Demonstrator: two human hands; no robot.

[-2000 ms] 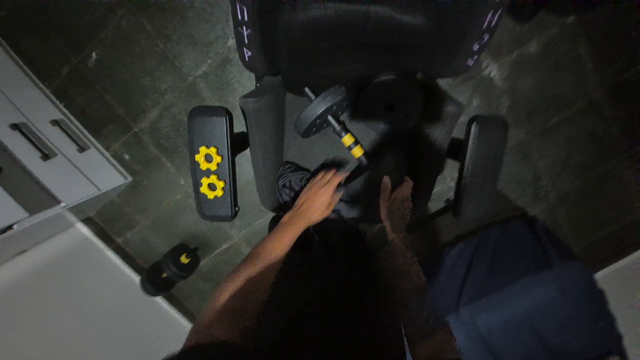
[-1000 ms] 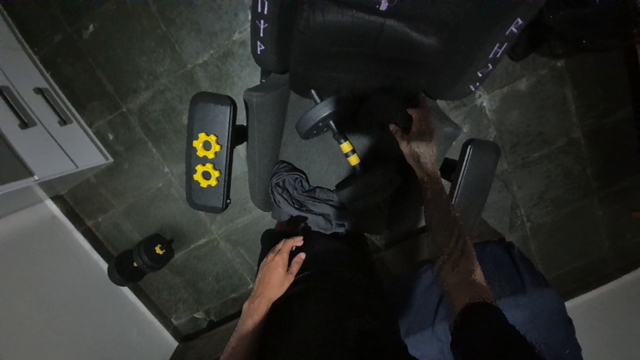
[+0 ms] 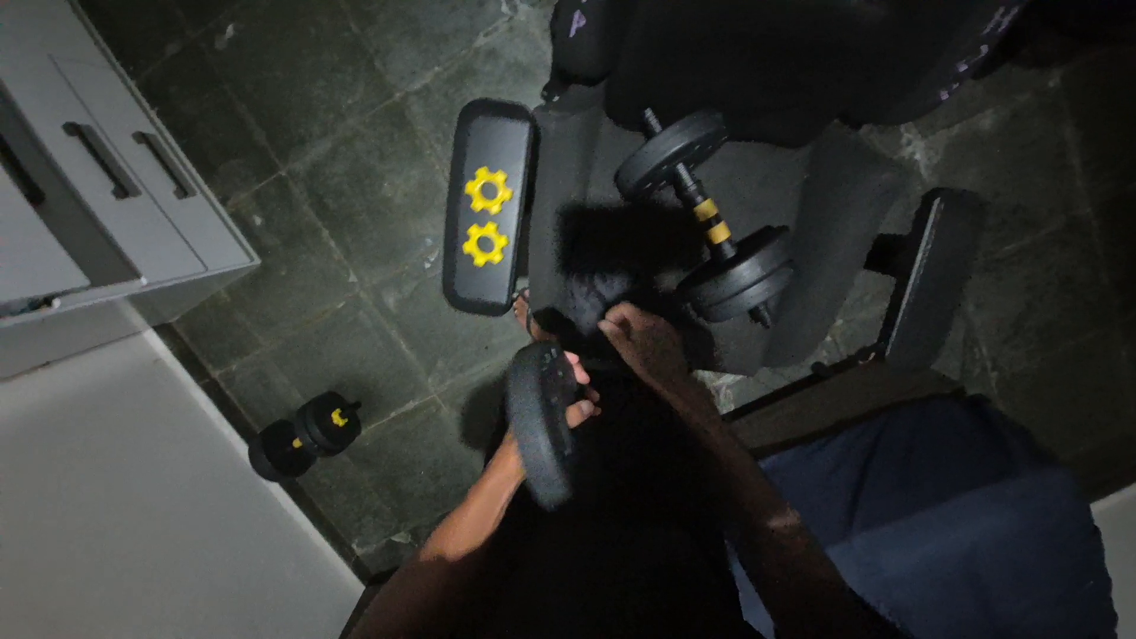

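My left hand (image 3: 579,390) holds a black weight plate (image 3: 540,426) on edge, the fingers showing at its right side. My right hand (image 3: 646,342) is near a dark cloth (image 3: 596,297) on the chair seat, its fingers bent; whether it pinches the cloth I cannot tell. A dumbbell bar (image 3: 706,217) with yellow bands lies on the seat (image 3: 754,169), with one plate (image 3: 672,155) toward its upper end and more plates (image 3: 737,275) at its lower end. Two yellow star-shaped collar nuts (image 3: 488,190) rest on the left armrest (image 3: 493,288).
Another dumbbell (image 3: 306,435) with a yellow nut stands on the tiled floor beside a white surface (image 3: 160,479). A drawer cabinet (image 3: 151,204) is at upper left. The right armrest (image 3: 932,275) flanks the seat; dark blue fabric (image 3: 932,532) lies at lower right.
My left hand, bare before, now has a weight plate in it. My right hand has drawn back from the upper part of the seat. Plates now show on the bar's lower end.
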